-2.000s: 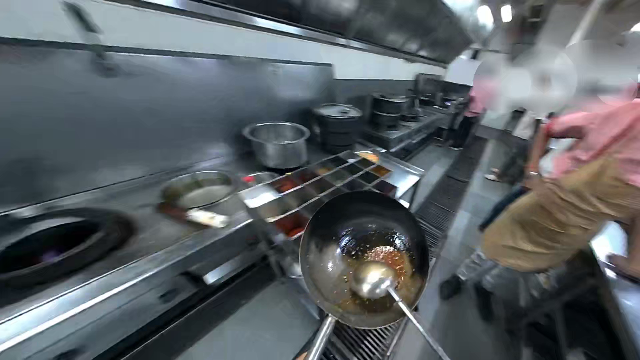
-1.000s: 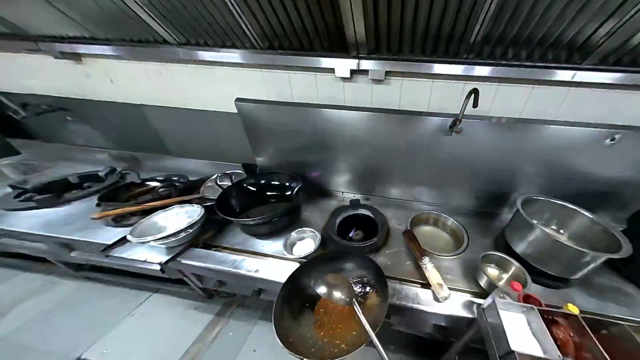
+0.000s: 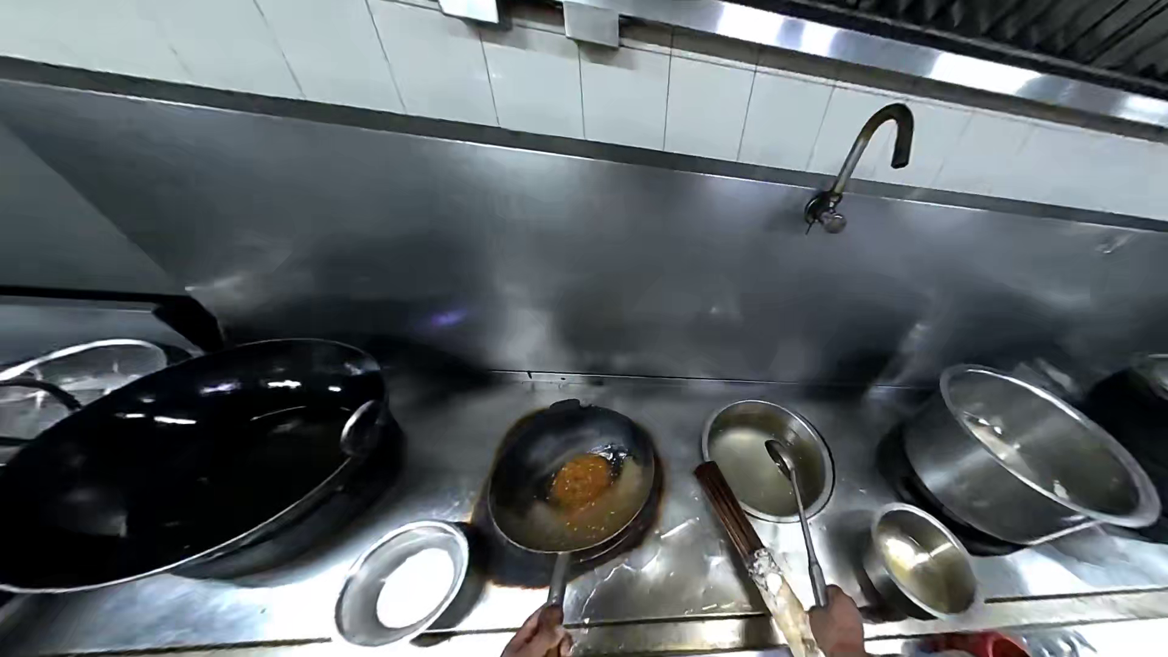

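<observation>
A black wok (image 3: 568,493) with orange-red sauce in its bottom rests on the burner. At the bottom centre my left hand (image 3: 538,633) is closed round the wok's metal handle (image 3: 558,578). Lower right, my right hand (image 3: 837,624) grips the end of a steel ladle (image 3: 805,520). The ladle's head dips into a round steel pan of cloudy liquid (image 3: 818,436). Beside my right hand lies a brush-like tool (image 3: 730,511) with a worn pale handle, its dark end against the pan's rim.
A large black wok (image 3: 228,438) fills the left. A small metal bowl with white contents (image 3: 351,593) stands near the counter's front edge. On the right are a small steel bowl (image 3: 969,575) and a big steel pot (image 3: 958,456). A curved tap (image 3: 858,151) juts from the wall.
The wok, earlier held away from the stove, now sits on the burner. The ladle has moved from the wok to the pan of liquid. The view has swung to the stove.
</observation>
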